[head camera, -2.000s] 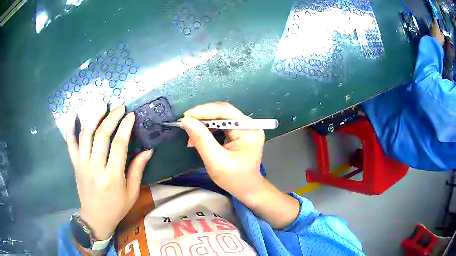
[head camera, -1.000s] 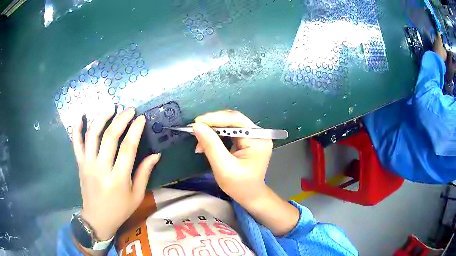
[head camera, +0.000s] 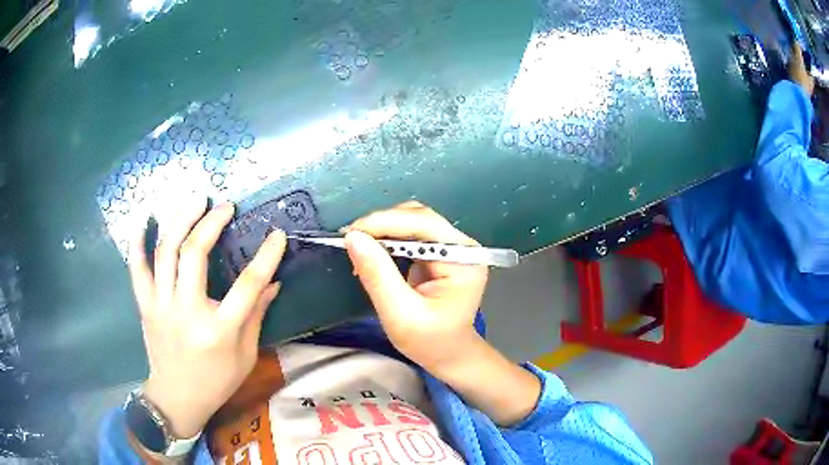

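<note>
A black rounded-square camera lens cover [head camera: 295, 211] lies on the green mat under my left fingers. My left hand [head camera: 202, 300] is bare and lies over its left part, with a fingertip on the cover beside the tweezer tip. My right hand [head camera: 423, 281] holds silver tweezers [head camera: 454, 254] like a pen, their dark tip at the middle of the cover. Whether the tip holds a ring cannot be told. A clear release liner sheet [head camera: 173, 150] with dark-outlined rings lies beyond my left hand, partly under its fingers, with strong glare.
Spare ring sheets [head camera: 595, 82] lie at the upper right of the green mat [head camera: 409, 177]. A few loose rings [head camera: 345, 56] lie at the far middle. A person's blue sleeve [head camera: 786, 136] is at the right edge, near a red stool [head camera: 682, 309]. Glossy film [head camera: 109, 23] is at upper left.
A left fingertip has moved from the cover's left side onto its middle, beside the tweezer tip. The tweezers remain over the cover. The whole view has shifted slightly.
</note>
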